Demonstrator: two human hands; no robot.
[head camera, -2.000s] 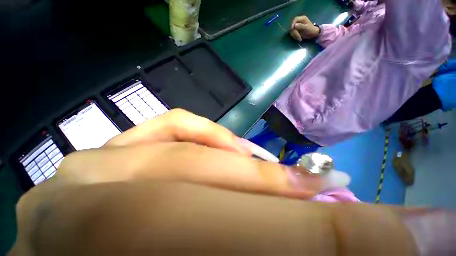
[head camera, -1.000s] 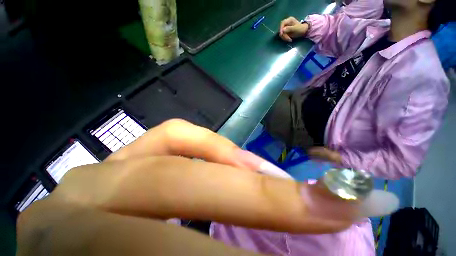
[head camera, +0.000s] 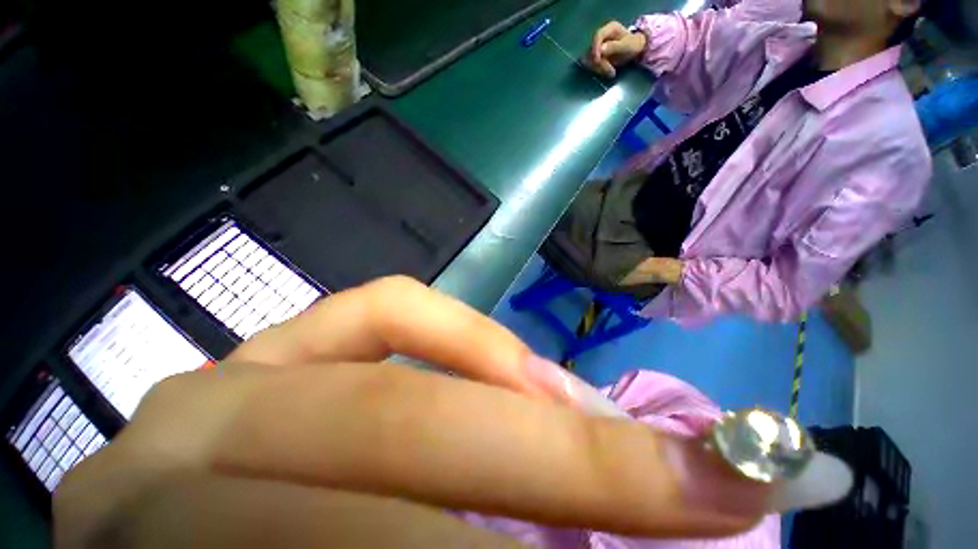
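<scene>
My left hand (head camera: 429, 440) fills the lower left, very close to the lens and partly cut off, its fingers pointing right. A round glittering piece (head camera: 761, 444) sits on a fingertip by the long pale nail. I see nothing held, but the palm side is hidden. Behind it, three lit phones (head camera: 242, 277) lie in the pockets of a black tray (head camera: 354, 204); two show grids and the middle one (head camera: 134, 345) shows a mostly white screen. The hand hides their lower ends. The tray's far part holds no phone. My right hand is not in view.
A neighbour in a pink smock (head camera: 794, 204) sits at the right with a hand on the green bench (head camera: 536, 177), near a blue pen (head camera: 536, 32). A taped post (head camera: 320, 54) and dark mat (head camera: 429, 43) stand beyond. A black crate (head camera: 858, 488) is lower right.
The view has shifted, so post and tray sit further left. The neighbour has turned from back view to front view. The hand stays before the lens; its nearest finger has dropped out of view.
</scene>
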